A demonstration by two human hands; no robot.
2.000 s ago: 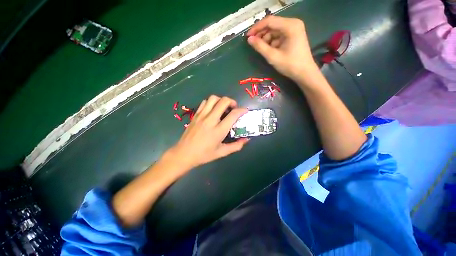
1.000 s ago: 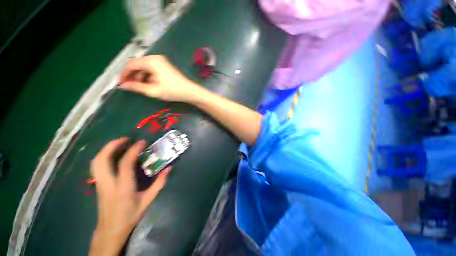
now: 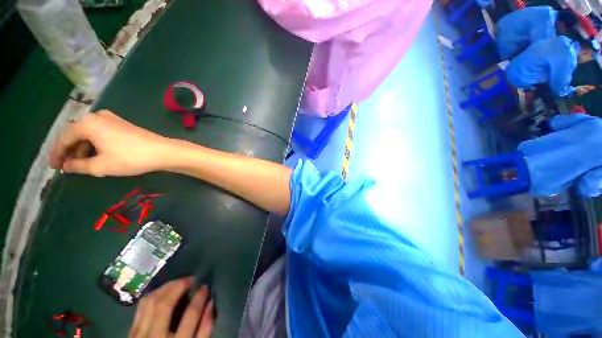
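An open phone housing with its mainboard (image 3: 142,260) lies face up on the dark green bench. My left hand (image 3: 173,310), blurred and cut off by the bottom edge, is beside its lower end, fingers apart, with no part seen in it. My right hand (image 3: 96,145) is at the whitish bench strip, fingers curled; whether it pinches something small is unclear. A loose pile of red slivers (image 3: 125,210) lies just above the phone. A second red pile (image 3: 71,323) with dark bits is at the lower left.
A red tape roll (image 3: 184,98) lies beyond my right forearm, with a thin black cord (image 3: 245,123) and a small white piece (image 3: 244,109). A pink smock (image 3: 356,46) is at the bench's far edge. Blue stools (image 3: 498,175), seated workers and a cardboard box (image 3: 505,236) stand right.
The camera view has swung right, showing more floor and workers. My left hand has let go of the phone and moved off it. My right hand remains near the whitish strip.
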